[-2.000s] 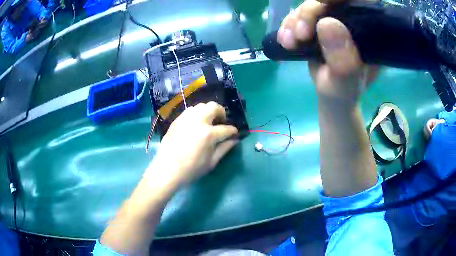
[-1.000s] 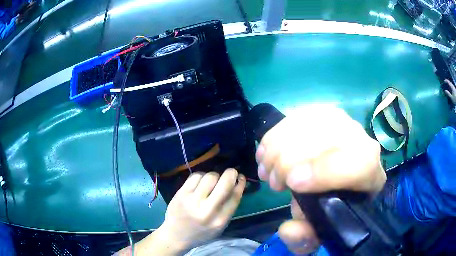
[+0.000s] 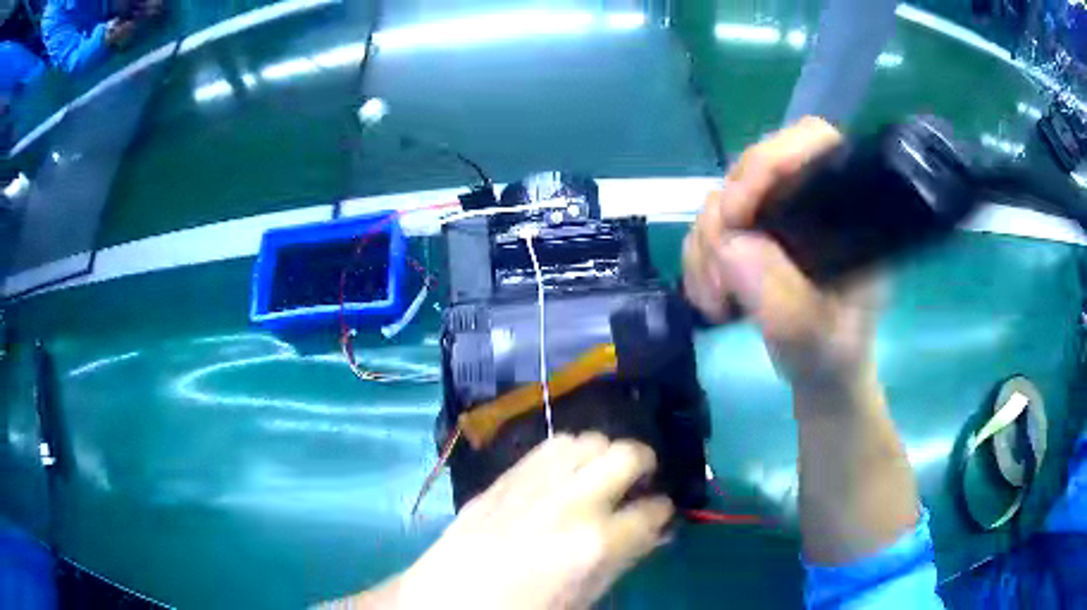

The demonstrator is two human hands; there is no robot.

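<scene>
The black housing [image 3: 572, 322] lies on the green bench with a round dark part at its far end. Amber tape [image 3: 536, 393] slants across it and a thin white cable [image 3: 544, 322] runs lengthwise over it. My left hand [image 3: 572, 518] is on the housing's near part, fingers bent down; whether it pinches anything is hidden. My right hand [image 3: 787, 238] is raised at the housing's right, closed around the thick black electric screwdriver [image 3: 876, 197]. The image there is blurred and the bit cannot be made out. A red lead wire [image 3: 727, 517] leaves the near right edge.
The blue screw bin [image 3: 328, 272] with dark contents stands left of the housing, loose wires at its right side. A cream tape roll [image 3: 1005, 453] lies at right. A slim black tool [image 3: 45, 411] lies far left. A grey post [image 3: 840, 60] rises beyond. Another person's hands [image 3: 117, 32] show top left.
The right hand with the screwdriver has moved up and away from the near right of the housing. The housing appears smaller and further right as the view shifted. The left hand stays at its near part.
</scene>
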